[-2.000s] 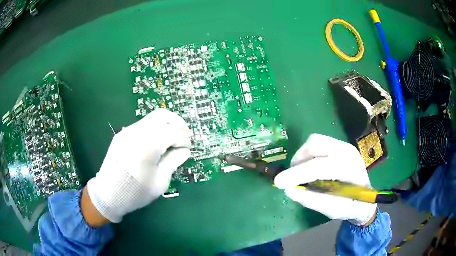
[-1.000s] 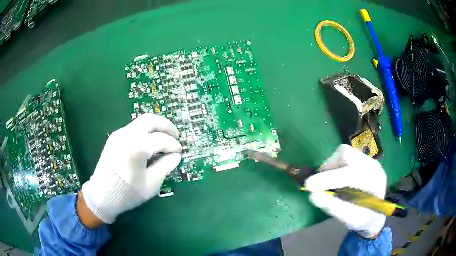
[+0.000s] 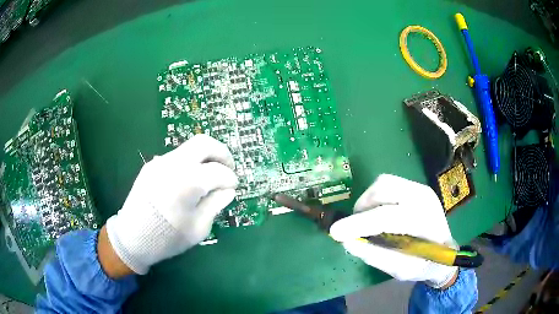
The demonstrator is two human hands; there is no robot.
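Note:
A green circuit board (image 3: 309,122) crowded with small parts lies in front of me. My right hand (image 3: 398,227), in a white knitted glove, holds a soldering iron (image 3: 417,248) with a yellow handle like a pen. Its dark shaft points left, with the tip at the board's near edge, beside a white connector (image 3: 281,210). My left hand (image 3: 178,199), also gloved, covers the board's near left part with thumb and fingers pinched together. A thin silvery strand, seemingly solder wire, runs from its fingertips towards the iron's tip.
A second circuit board (image 3: 49,178) lies at the left. At the right are the iron stand (image 3: 438,132) with its yellow-brown sponge (image 3: 454,186), a yellow tape roll (image 3: 423,51), a blue desoldering pump (image 3: 486,110) and black round fans (image 3: 516,98). Dark band beyond the green mat.
Over the last second the iron's tip has moved left along the board's near edge, with my right hand. The left hand stays pinched over the board. The whole view has shifted slightly.

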